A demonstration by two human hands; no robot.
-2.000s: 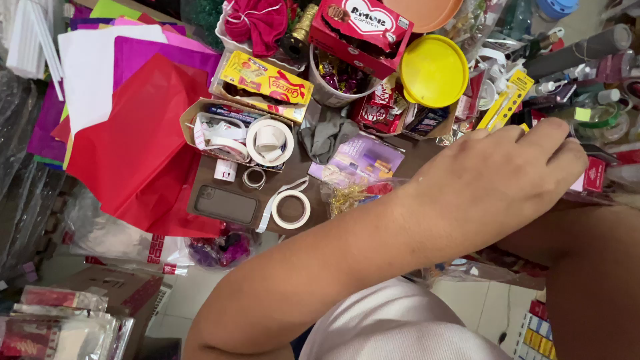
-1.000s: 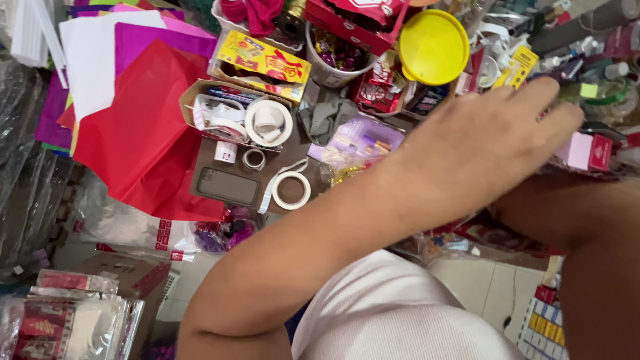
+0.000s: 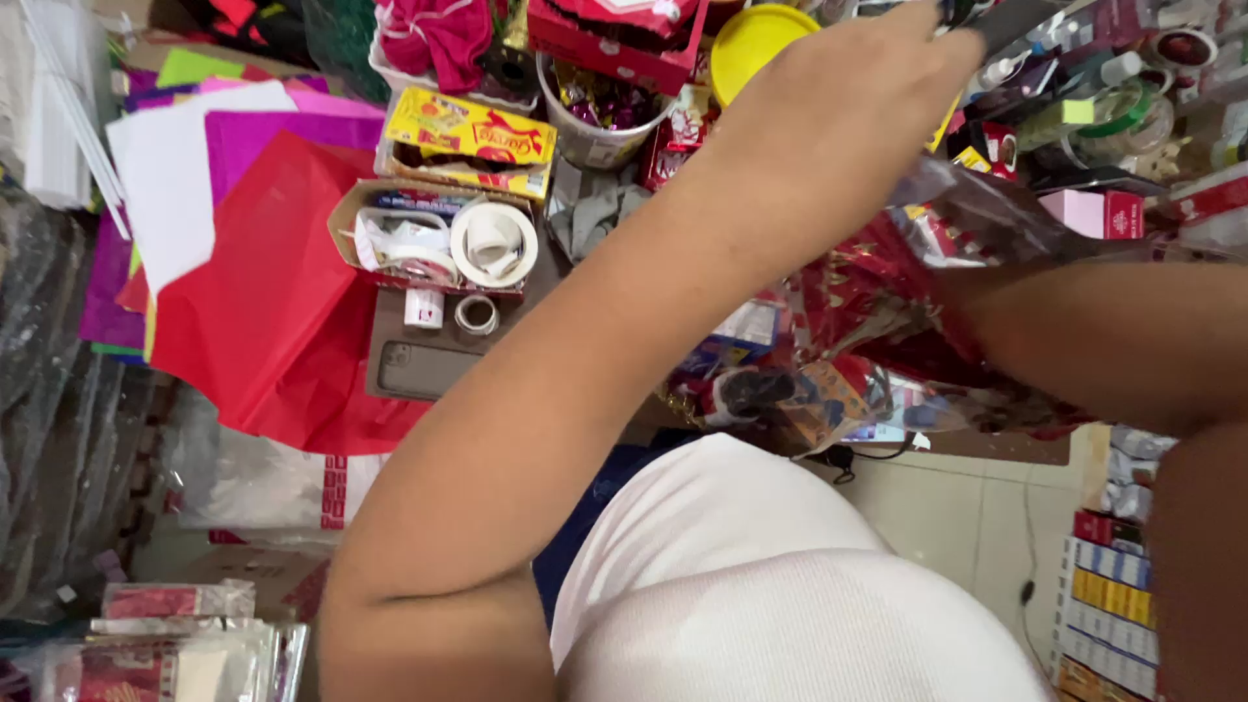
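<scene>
My left arm reaches up and across from the lower left. My left hand (image 3: 838,117) is near the top edge, back of the hand up, beside a dark grey roll (image 3: 1014,21); its fingertips are hidden, so a grip cannot be told. My right forearm (image 3: 1082,336) comes in from the right; the hand itself does not show, behind or within a clear-plastic-wrapped bundle with red material (image 3: 868,283). Below my left wrist lie a blue box (image 3: 746,327) and a patterned orange packet (image 3: 824,400) under clear film.
Left of my arm are red tissue paper (image 3: 263,292), a box of tape rolls (image 3: 341,219), a grey phone case (image 3: 429,370) and a yellow sweets box (image 3: 468,127). A yellow lid (image 3: 751,49) is behind my wrist. Bottles and jars (image 3: 1136,117) crowd the upper right.
My left hand has moved up, nearer the dark grey roll. More of the plastic-wrapped red bundle shows between my arms. The view has shifted somewhat.
</scene>
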